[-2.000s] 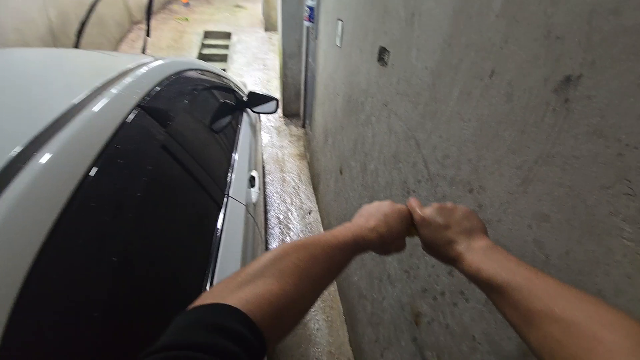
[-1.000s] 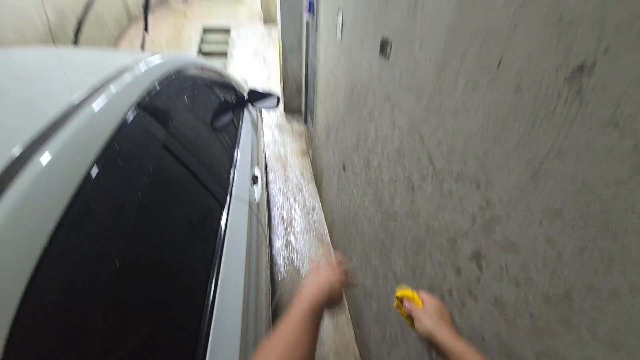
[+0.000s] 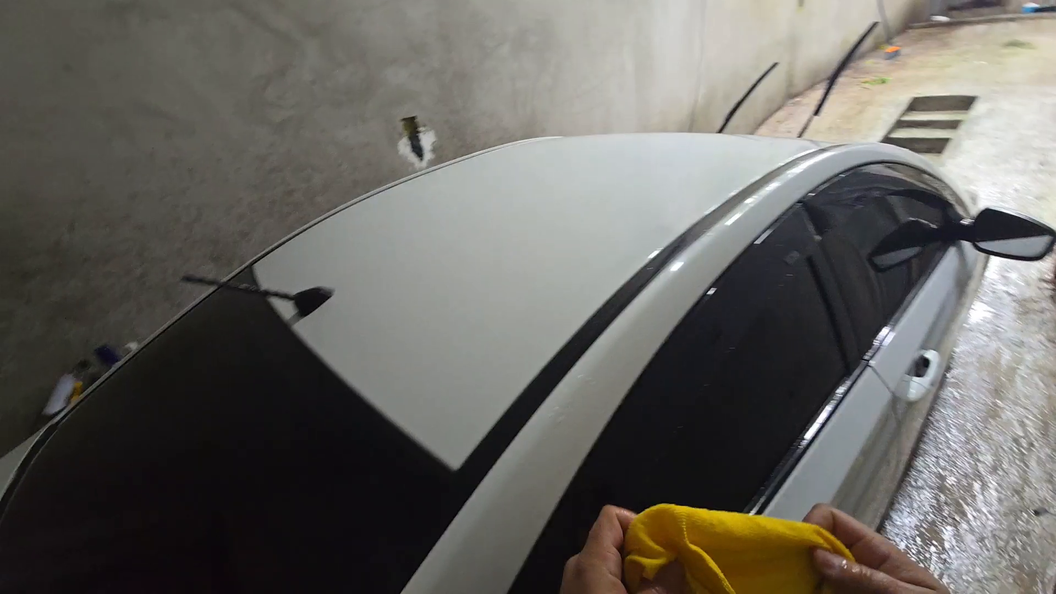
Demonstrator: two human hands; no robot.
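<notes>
Between my two hands a yellow cloth is stretched, bunched at its left end, at the bottom edge of the head view. My left hand grips the bunched end. My right hand pinches the other end between thumb and fingers. Both hands are beside the dark side window of a white car. The car's pale roof and its black rear glass fill the middle and left. A short black antenna stands at the roof's rear edge.
A side mirror and a door handle stick out on the car's right side. Two raised wiper arms stand beyond the roof. A concrete wall runs behind. The floor is wet, with a drain grate.
The view has swung left over the roof. My hands, apart one second ago with yellow showing in the right one, now both hold the spread yellow cloth.
</notes>
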